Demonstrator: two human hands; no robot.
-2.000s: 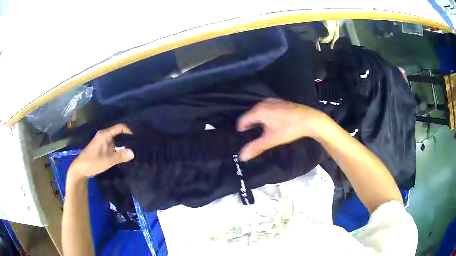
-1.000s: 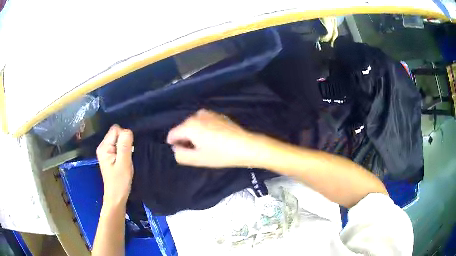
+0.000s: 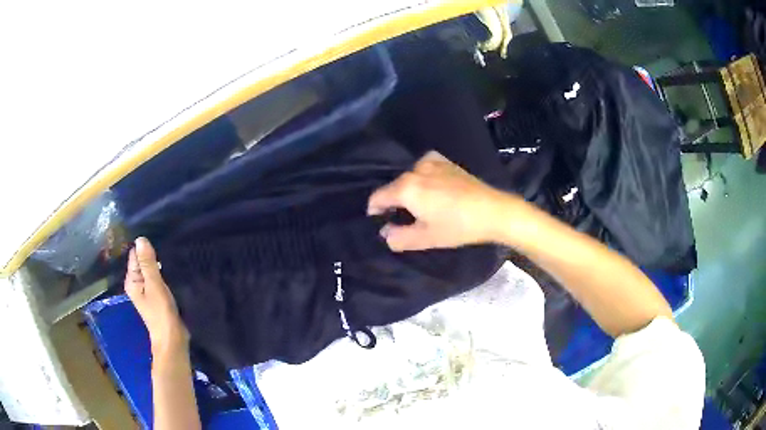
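Note:
A black garment [image 3: 252, 311] lies across the lap, with its gathered waistband [image 3: 260, 248] running between my hands. A narrow black drawcord or tape [image 3: 340, 294] with small white lettering hangs from the waistband and ends in a small loop over the white lap cloth. My left hand [image 3: 151, 285] is at the waistband's left end, fingers together, with part of the hand behind or against the cloth. My right hand [image 3: 416, 210] is over the garment to the right, slightly blurred, its fingers curled with a gap between thumb and forefinger; its fingertips touch or nearly touch the cloth.
A white table [image 3: 168, 76] with a yellow edge curves above the lap. A pile of glossy black garments [image 3: 630, 159] with white marks lies at right. Blue bins [image 3: 134, 336] stand beside the lap. A plastic bag [image 3: 80, 239] is at left, and a wooden-topped stool [image 3: 746, 101] at far right.
My right hand has moved right, away from my left hand. My left hand has moved a little left and its fist has loosened. The waistband between them now shows more clearly. The view has shifted.

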